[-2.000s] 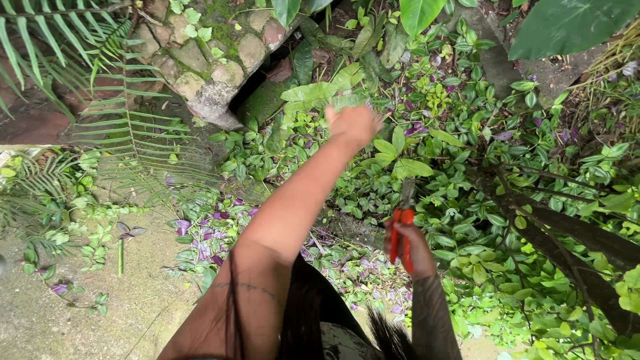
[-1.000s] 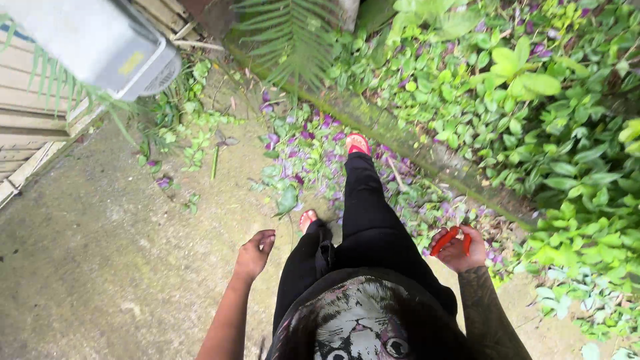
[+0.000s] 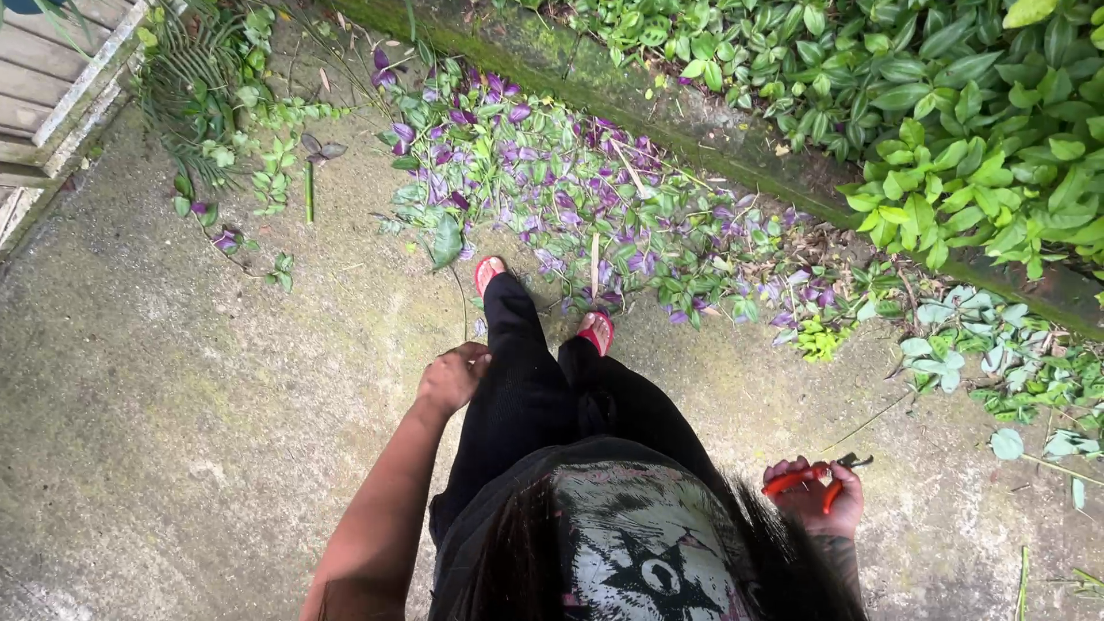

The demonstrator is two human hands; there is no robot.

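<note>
My right hand (image 3: 815,498), palm up at the lower right, holds pruning shears (image 3: 795,479) with red handles, their dark blades pointing right. The handles are spread apart. At my left thigh is my left hand (image 3: 453,377), fingers curled beside the black trousers (image 3: 509,388); no object shows in it, though the palm is hidden. Cut purple and green trailing plants (image 3: 561,181) lie on the concrete in front of my feet, which wear red sandals (image 3: 609,332).
A mossy concrete curb (image 3: 690,151) runs diagonally beyond the cuttings, with dense green foliage (image 3: 966,78) behind it. Fern and vine pieces (image 3: 207,103) lie at the upper left near a wooden slatted structure (image 3: 52,65). More cut leaves (image 3: 949,345) lie at the right.
Two seconds ago my left hand was stretched out over the foliage; now it hangs by my thigh. The shears have stayed in my right hand. The view has shifted strongly to the paving.
</note>
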